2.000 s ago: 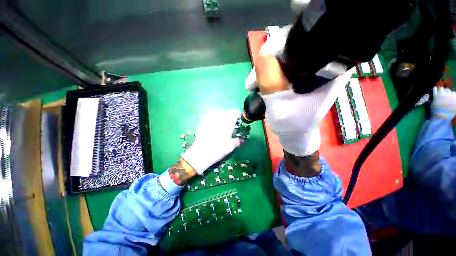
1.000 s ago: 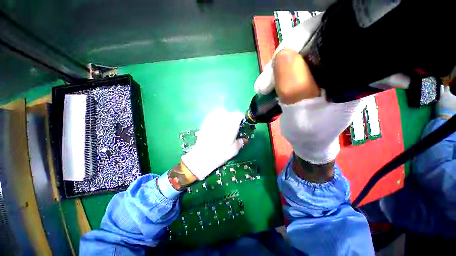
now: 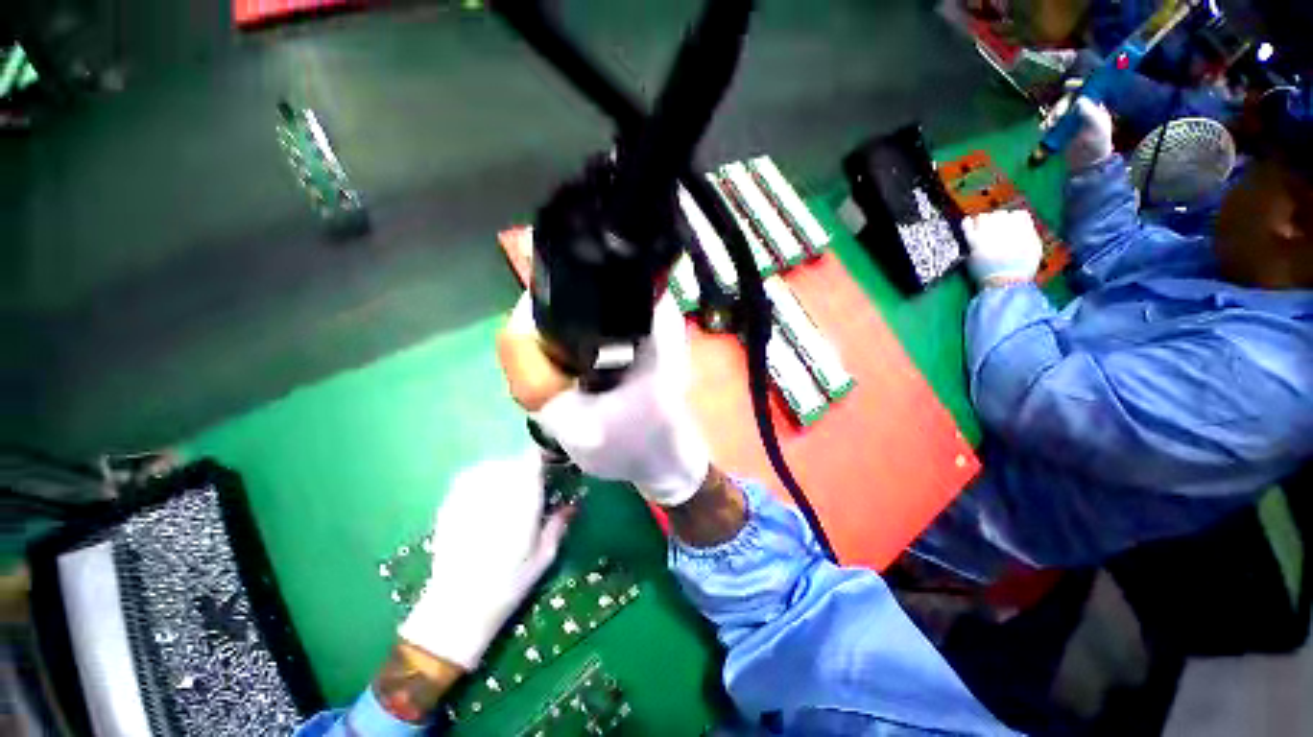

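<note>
My right hand (image 3: 619, 396), in a white glove with some bare skin, grips the black electric screwdriver (image 3: 598, 274) upright; its tip is hidden behind my hands. My left hand (image 3: 483, 554), gloved, lies on a green circuit board (image 3: 403, 572) just left of the screwdriver's lower end and covers most of it. Whether its fingers grip the board is hard to see. A second circuit board (image 3: 555, 626) lies below on the green mat (image 3: 360, 482), and part of another board (image 3: 583, 708) shows at the bottom edge.
The black screw tray (image 3: 267, 612) with a white strip (image 3: 104, 641) is at lower left. Boards with white strips (image 3: 806, 346) lie on the red mat (image 3: 878, 475). The screwdriver cable (image 3: 763, 389) hangs across it. A person in blue (image 3: 1138, 374) works at right. A board (image 3: 320, 166) lies on the conveyor.
The view has swung to the right, so the tray sits lower left and the neighbouring worker shows more. The screwdriver now looks more upright. My left hand stays at the same board.
</note>
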